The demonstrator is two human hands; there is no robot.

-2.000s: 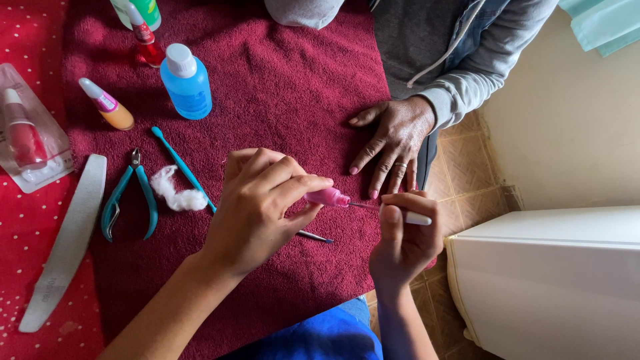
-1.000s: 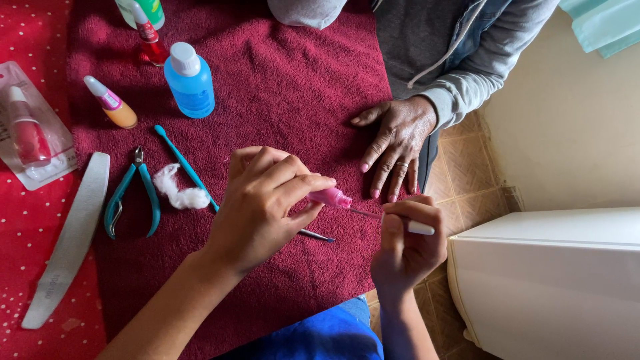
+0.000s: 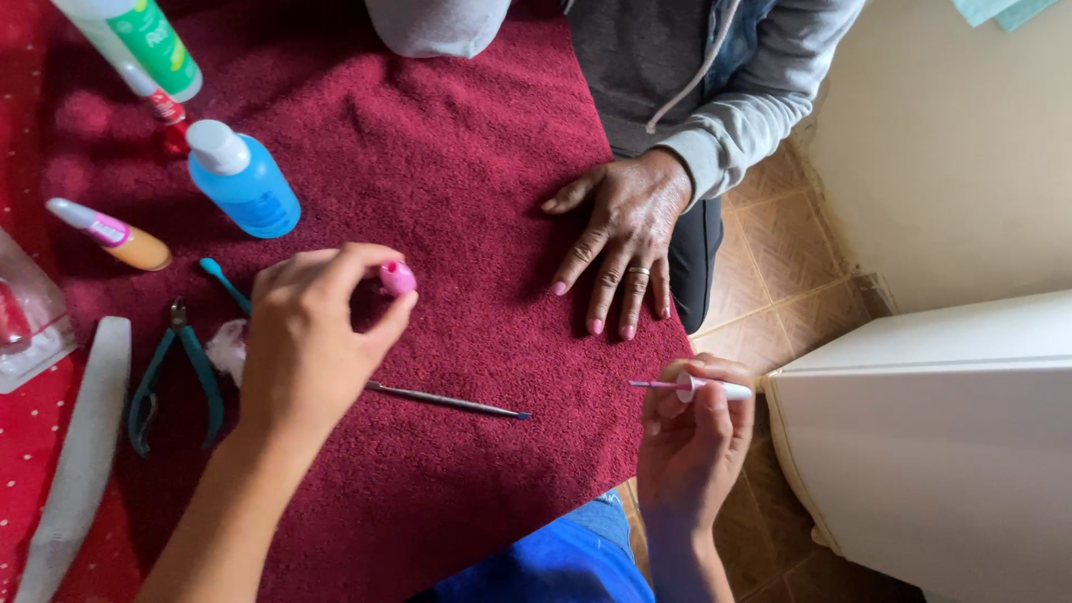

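Observation:
Between thumb and fingers, my left hand (image 3: 322, 327) holds a small pink nail polish bottle (image 3: 399, 278), its open neck showing. To the right, my right hand (image 3: 699, 419) grips the white cap (image 3: 722, 389) of the polish brush (image 3: 653, 384), whose pink-coated tip points left, apart from the bottle. Another person's hand (image 3: 628, 226), wearing a ring, lies palm down with fingers spread on the dark red towel (image 3: 469, 201); its nails look pink. A metal manicure tool (image 3: 452, 403) rests on the towel between my hands.
Left on the towel are teal cuticle nippers (image 3: 186, 368), cotton (image 3: 228, 347), a teal stick (image 3: 224, 283), a blue liquid bottle (image 3: 251, 193), an orange bottle (image 3: 126, 240), a red polish bottle (image 3: 167, 113) and a green-labelled bottle (image 3: 155, 46). A nail file (image 3: 84, 452) lies nearby. A white appliance (image 3: 930, 427) stands right.
The brush has come out of the pink bottle's neck. My left hand has moved left with the bottle, and my hands are now well apart. The other person's hand stays in place.

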